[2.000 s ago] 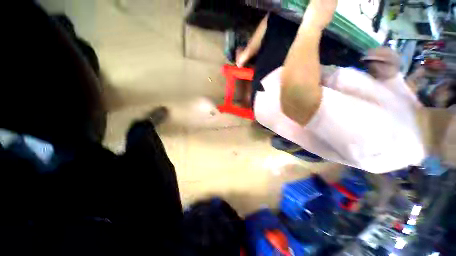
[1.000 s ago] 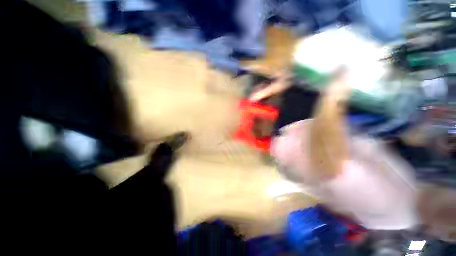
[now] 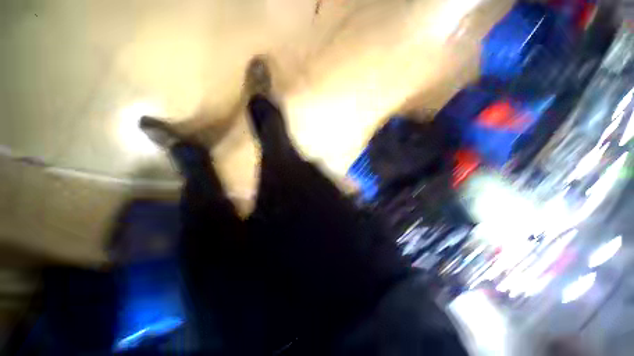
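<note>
The head view is tilted and badly blurred. Two dark trousered legs (image 3: pixel 299 215) of a person fill the lower middle, with shoes (image 3: pixel 258 75) on the floor pointing to the top of the picture. I cannot tell for certain whose legs they are. Neither my left hand nor my right hand can be made out. No garment piece or tool in a hand shows.
Pale tiled floor (image 3: pixel 90 76) spans the top left. Blue crates or bundles (image 3: pixel 511 42) with red parts lie at the upper right. A blue shape (image 3: pixel 149 299) is at the lower left. Blurred clutter and bright light streaks fill the right side.
The view has swung and turned. The seated person in the pale top, the red stool and the green-edged table have left the picture. The dark legs now show more fully, in the middle.
</note>
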